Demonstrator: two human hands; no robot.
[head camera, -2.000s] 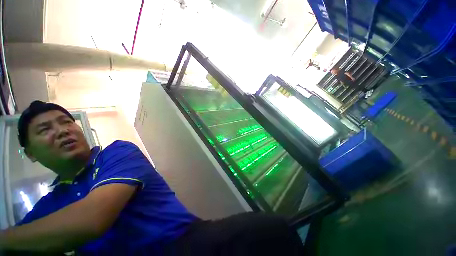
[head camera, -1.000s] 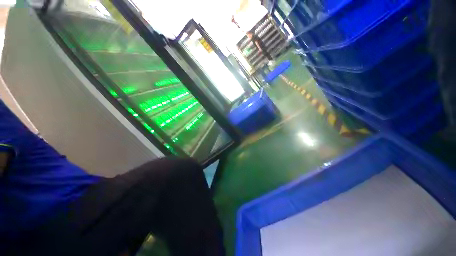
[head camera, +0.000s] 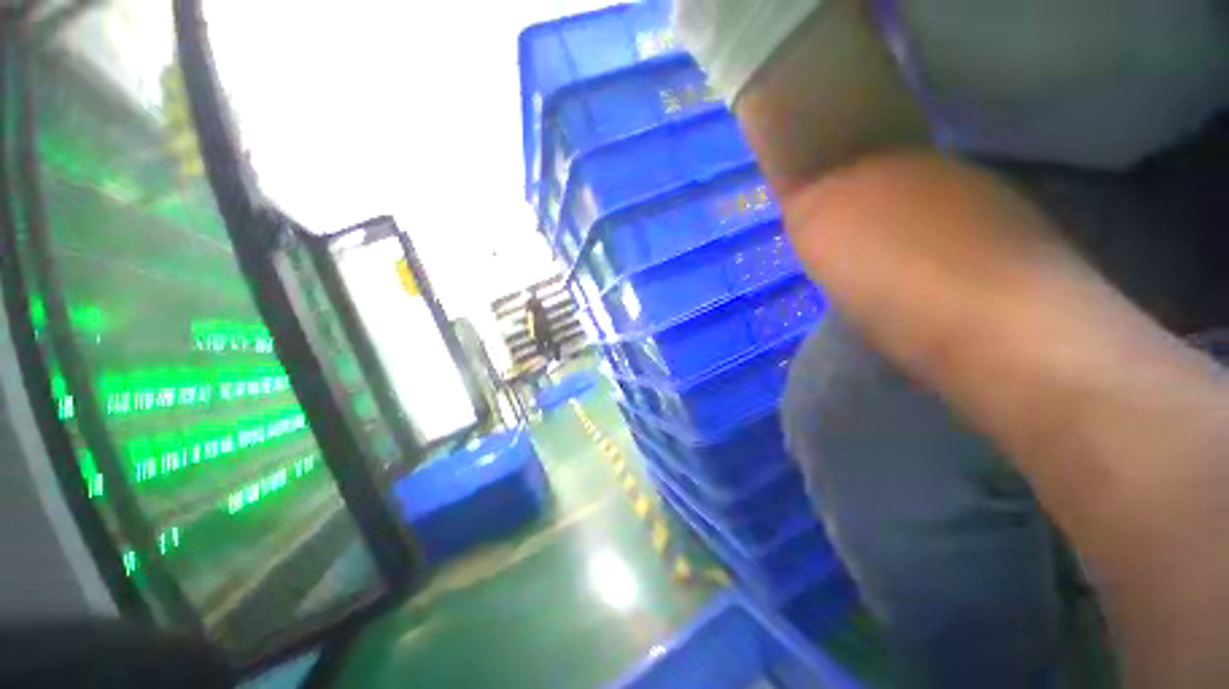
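A bare forearm (head camera: 997, 337) below a pale short sleeve crosses the right side, large and blurred. Its hand is cut off by the picture's edge, and I cannot tell whose arm it is. Neither my left hand nor my right hand is visible. A blue tote (head camera: 714, 653) shows only its rim and part of its inside at the bottom edge. A tall stack of blue totes (head camera: 701, 215) with yellowish markings stands left of the arm.
At left, a dark-framed glass cabinet door (head camera: 303, 404) shows rows of green lights. Beyond it are another cabinet door (head camera: 418, 343) and a blue tote (head camera: 472, 491) on the green floor (head camera: 546, 606). Yellow-black tape (head camera: 627, 485) runs along the aisle. A distant person (head camera: 539, 327) stands near shelves. A grey-blue trouser leg (head camera: 930, 498) is at right.
The view has swung right and tilted. The worker in blue has left the picture, the near tote is mostly cut off, and the forearm and grey-blue leg have come into view.
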